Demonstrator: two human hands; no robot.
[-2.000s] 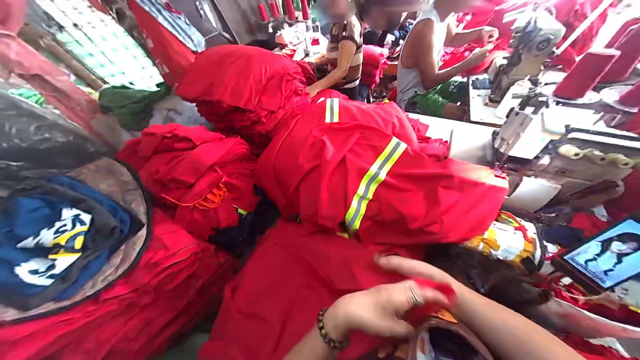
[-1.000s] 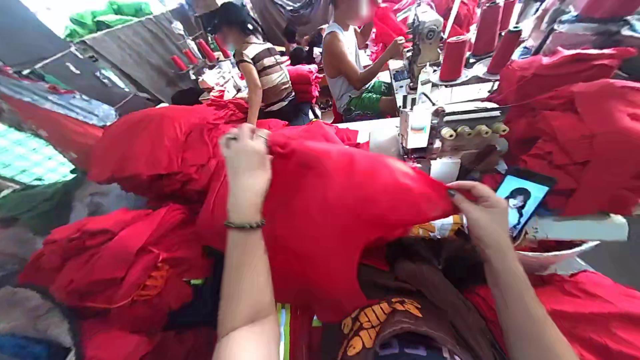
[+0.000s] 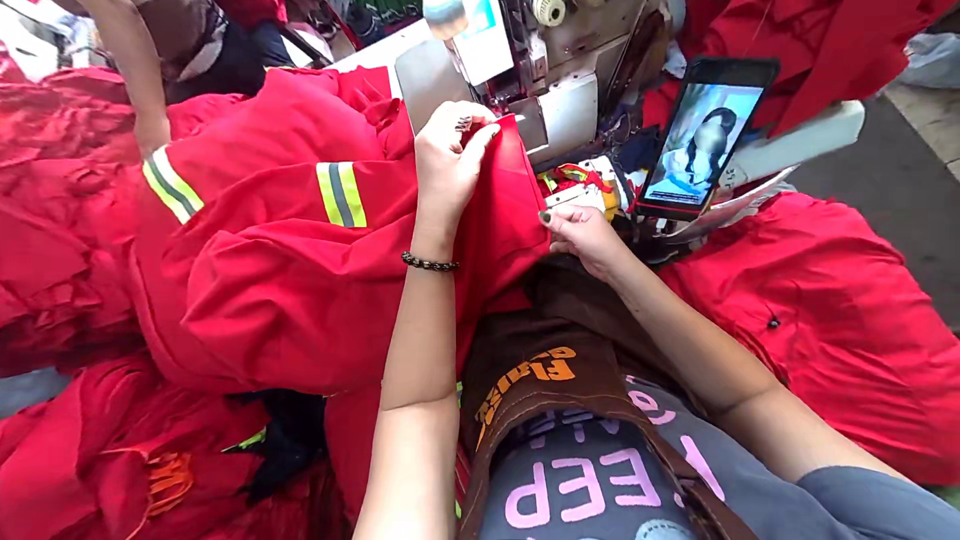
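Both hands hold one edge of a red fabric piece [image 3: 506, 191] just in front of an industrial sewing machine [image 3: 559, 97]. My left hand [image 3: 450, 154], with a dark beaded bracelet at the wrist, pinches its upper corner near the machine's plate. Lower and to the right, my right hand [image 3: 589, 236] grips the same piece's edge between thumb and finger. A large red garment with yellow and grey reflective strips [image 3: 341, 195] spreads to the left of my left forearm. Whether the held piece belongs to that garment I cannot tell.
A phone [image 3: 701, 139] stands tilted right of the machine. Red cloth [image 3: 832, 315] bulges at the right, with more red fabric [image 3: 67, 232] heaped at the left. Another person's forearm [image 3: 139, 75] reaches onto the heap at upper left. A brown apron [image 3: 540, 352] covers my lap.
The red fabric was spread wide between my raised hands; now my hands are closer together at its edge by the machine. The view has shifted down and nearer to the machine.
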